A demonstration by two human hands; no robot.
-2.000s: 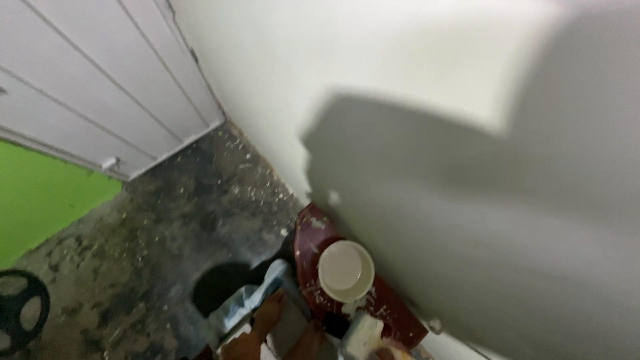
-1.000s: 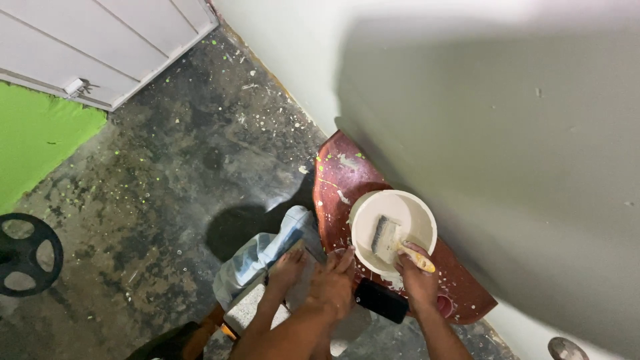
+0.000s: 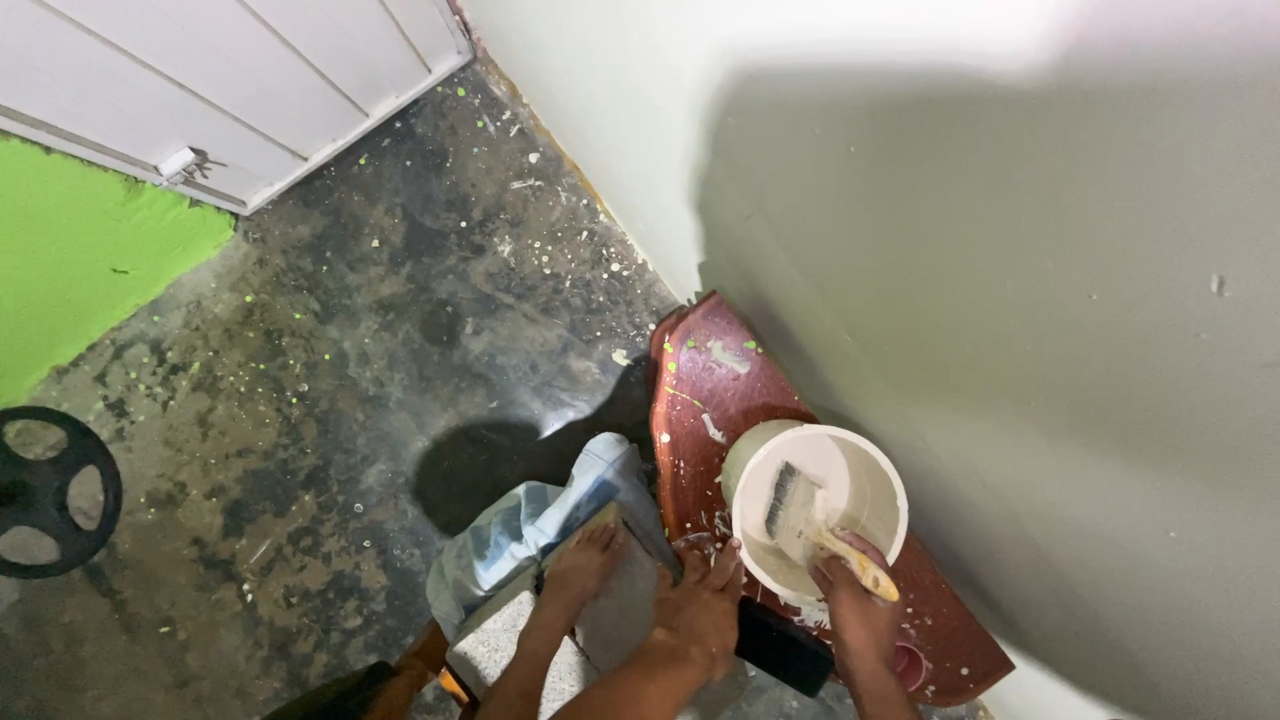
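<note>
My right hand (image 3: 862, 610) is closed around the yellowish handle of a flat paintbrush (image 3: 800, 510), whose dark bristles are inside a white plastic bucket (image 3: 895, 480). The bucket holds off-white paint and stands on a dark-red wooden table (image 3: 700, 400) with a curved edge and paint splashes. My left hand (image 3: 700, 610) lies with fingers spread at the table's left edge, left of the bucket, holding nothing. A black phone-like object (image 3: 785, 645) lies between my hands. To the left, what looks like a bare foot (image 3: 585, 560) rests on a grey block.
Pale concrete blocks (image 3: 500, 640) and a light-blue cloth (image 3: 540, 530) are beside the table. A small pink cup (image 3: 908, 665) is near my right wrist. The wall (image 3: 950, 300) borders the table. A black wheel-like object (image 3: 60, 490) and white door (image 3: 250, 80) are at left.
The brush, not visible in the bucket two seconds ago, is inside it one second ago and now. The view has tilted down from the wall, bringing both hands fully into sight.
</note>
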